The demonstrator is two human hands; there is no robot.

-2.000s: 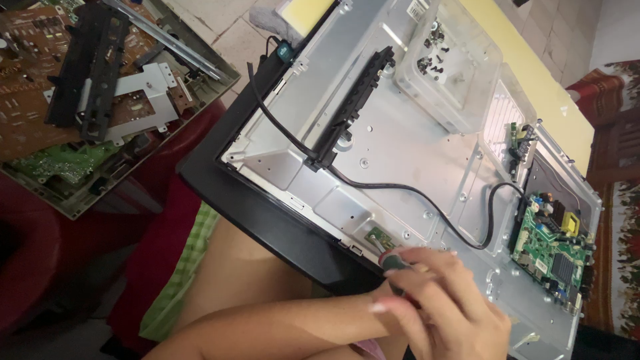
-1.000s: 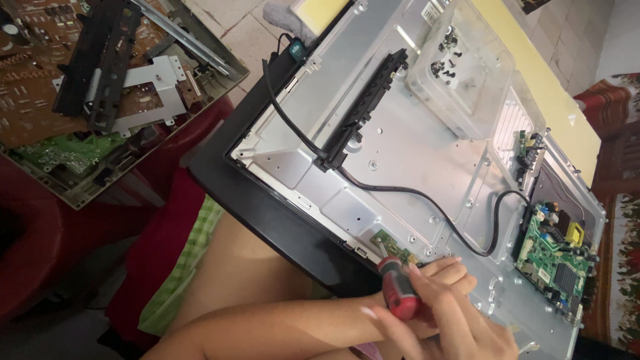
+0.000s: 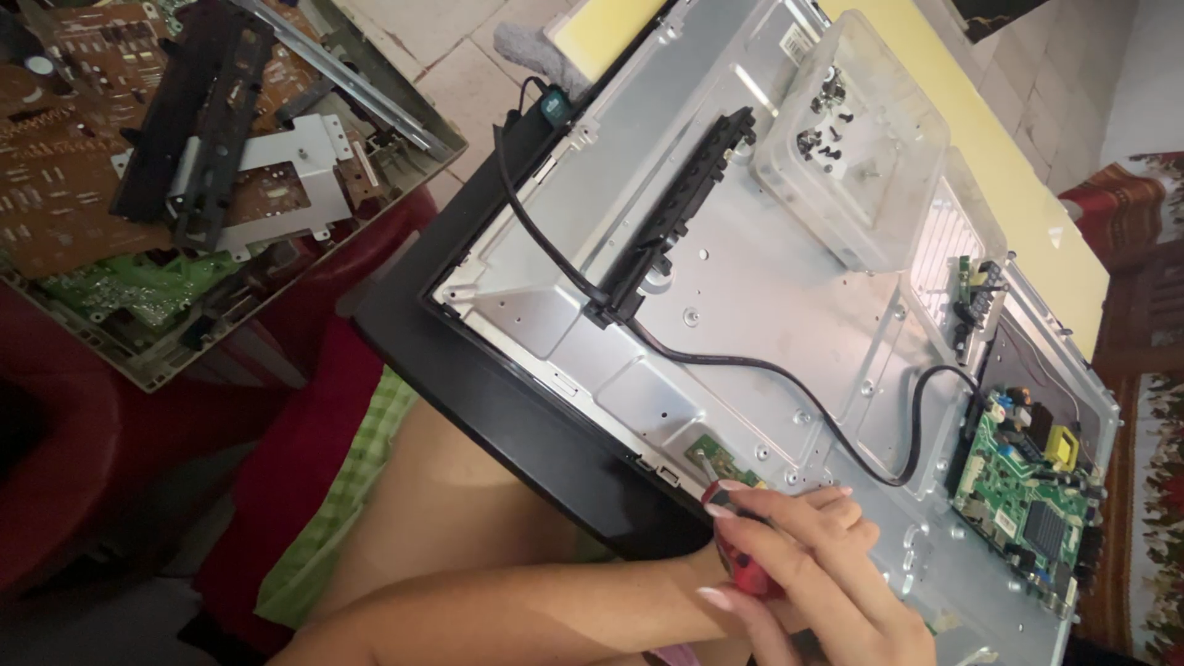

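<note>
A screwdriver with a red and black handle (image 3: 754, 575) is held by my right hand (image 3: 832, 578), fingers over it and thumb below. Its shaft reaches toward a small green circuit board (image 3: 710, 453) near the lower edge of the metal back panel (image 3: 786, 314) of what looks like a flat-screen television. My left hand (image 3: 840, 507) lies beneath and behind the right one; only some fingers show, and whether it holds anything is hidden. A black cable (image 3: 758, 363) crosses the panel to a larger green circuit board (image 3: 1017, 499) at the right.
A clear plastic container (image 3: 888, 139) with several black screws stands on the panel, beside a black plastic strip (image 3: 680, 208). A small board with connectors (image 3: 976, 301) is near the right edge. At left, a tray (image 3: 416, 176) holds brown and green boards and metal brackets.
The screwdriver, mostly hidden by my fingers two seconds ago, showed its red handle one second ago. Now its handle is tilted differently and my right fingers cover more of it.
</note>
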